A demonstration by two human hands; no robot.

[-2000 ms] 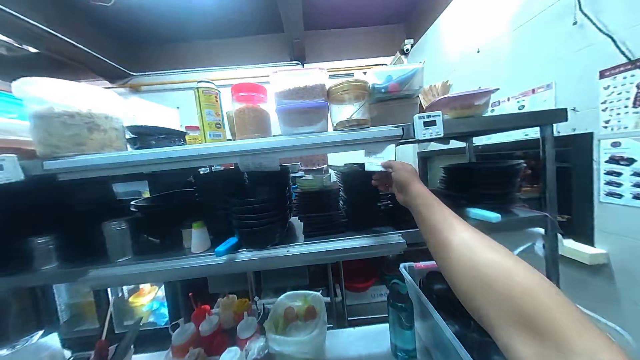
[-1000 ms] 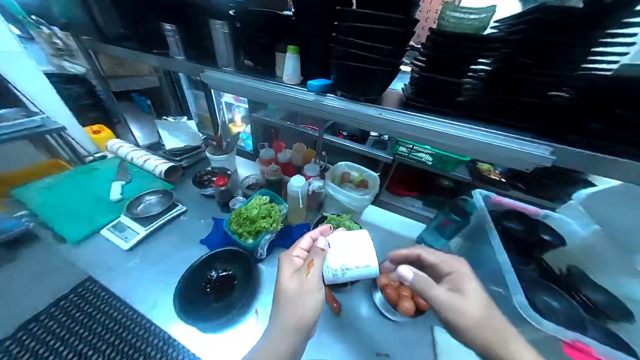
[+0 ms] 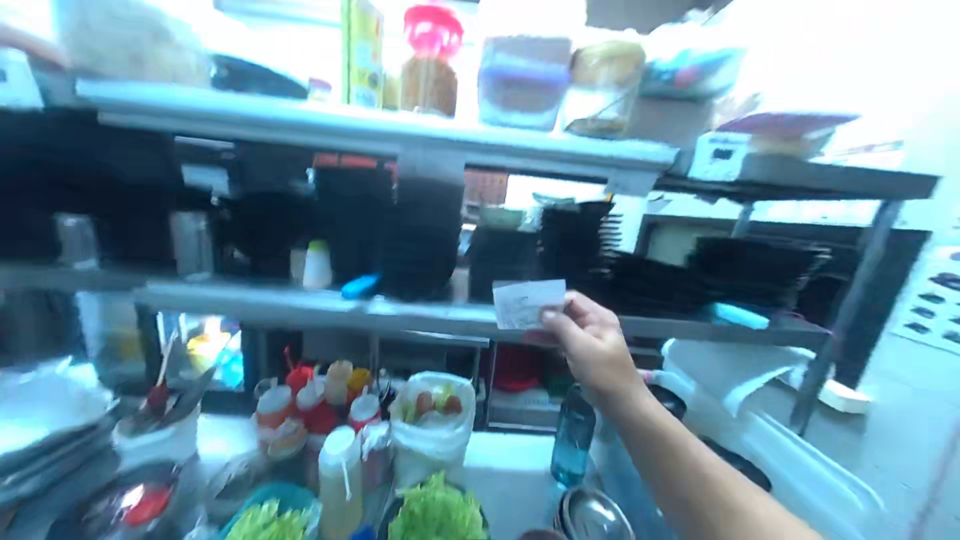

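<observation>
A small white paper slip (image 3: 517, 304) bearing writing is pinched between the thumb and fingers of my right hand (image 3: 592, 337). The hand is raised in front of the middle shelf's edge, with stacks of black bowls (image 3: 574, 240) behind it. My left hand is outside the view. Below and left of the slip stand squeeze bottles (image 3: 340, 476), a white tub with a plastic liner (image 3: 433, 427) and lettuce (image 3: 437, 510). The picture is blurred by motion.
A metal shelf (image 3: 375, 124) above holds jars and plastic containers (image 3: 523, 79). A blue-tinted bottle (image 3: 574, 435) stands below my right forearm, beside a clear plastic bin (image 3: 810, 465). At the right, a shelf post (image 3: 855, 300) rises near the wall.
A second ago both hands were low over the counter with a white slip; now my right hand holds a slip up at the shelf, and my left hand is out of view. The view has tilted up.
</observation>
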